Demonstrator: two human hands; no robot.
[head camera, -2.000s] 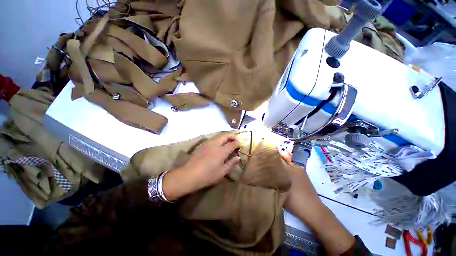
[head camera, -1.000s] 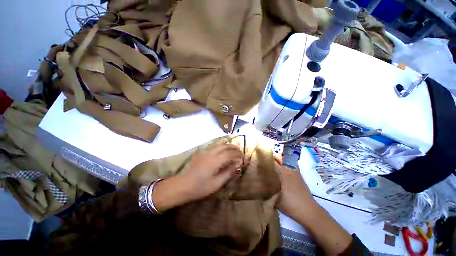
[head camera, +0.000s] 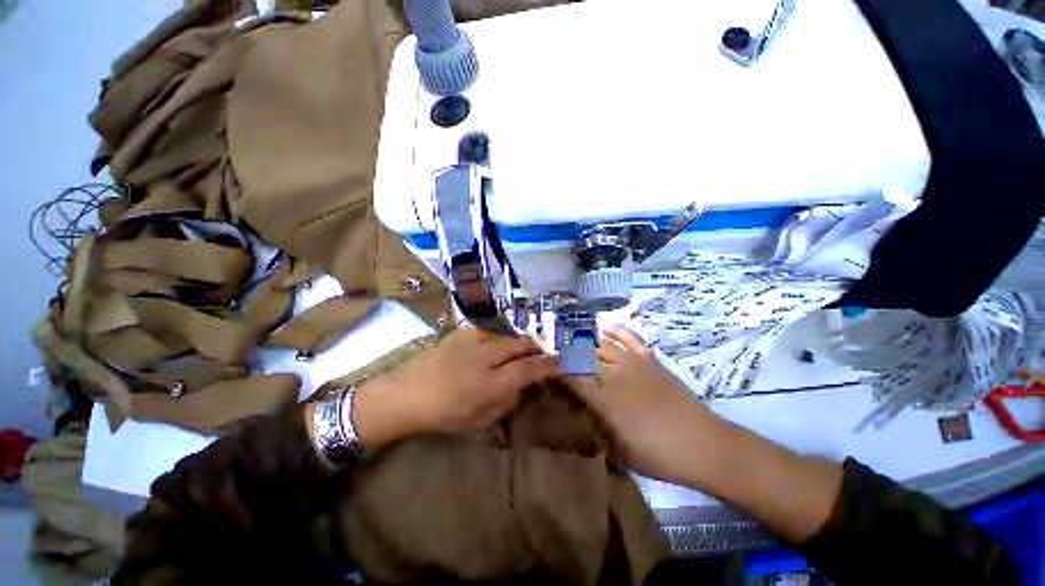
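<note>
The white sewing machine (head camera: 665, 126) with a blue stripe fills the upper middle. A tan-brown garment piece (head camera: 458, 504) runs from the needle area down over the lap. My left hand (head camera: 464, 378) lies on the cloth just left of the needle area, fingers together and pointing right. My right hand (head camera: 636, 395) is on the cloth at the right of the needle area, fingertips beside a small grey block (head camera: 576, 343). Both hands hold the cloth at its upper edge. The needle tip is hidden behind the machine head and fingers.
Brown cloth straps (head camera: 172, 269) are heaped left, with a large brown garment (head camera: 304, 126) behind them. Printed label tapes (head camera: 733, 321) lie right of the needle. A black cloth band (head camera: 963, 149) wraps the machine arm. Red-handled scissors (head camera: 1014, 414) and a brown swatch (head camera: 953, 428) lie at the right.
The view has moved closer to the machine and turned, so the machine head appears larger and farther left. Both hands are now closer together, right at the needle area.
</note>
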